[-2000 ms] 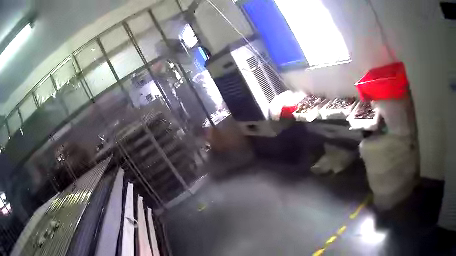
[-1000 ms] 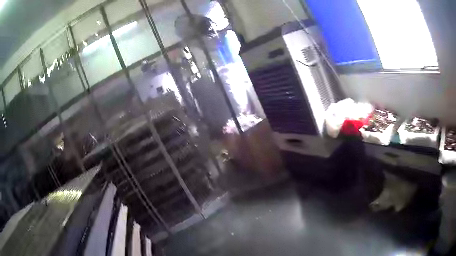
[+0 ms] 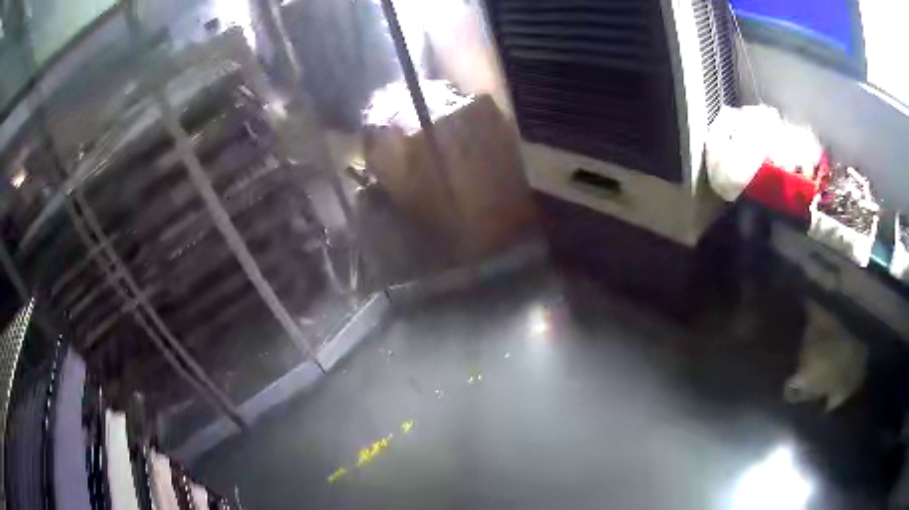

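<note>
Neither of my hands is in the picture. The end of a tiered rack [image 3: 70, 428] stands at the lower left, cut off by the frame's edge, with several pale and dark layers seen edge-on. A small part of the close parallel metal tubes [image 3: 14, 339] shows at its top, at the far left edge. The view is blurred, so details on the rack cannot be told.
A framed glass partition [image 3: 224, 224] runs along the left, with stacked layers and a brown box [image 3: 449, 179] behind it. A louvred cooler unit [image 3: 588, 90] stands beyond. A red container [image 3: 782, 187] and filled trays [image 3: 843, 214] are at right. A worn yellow line [image 3: 374, 450] marks the floor.
The view has moved closer to the partition and cooler and tilted down. The rack has slid toward the lower left corner. The tall red crate has left the view at the right.
</note>
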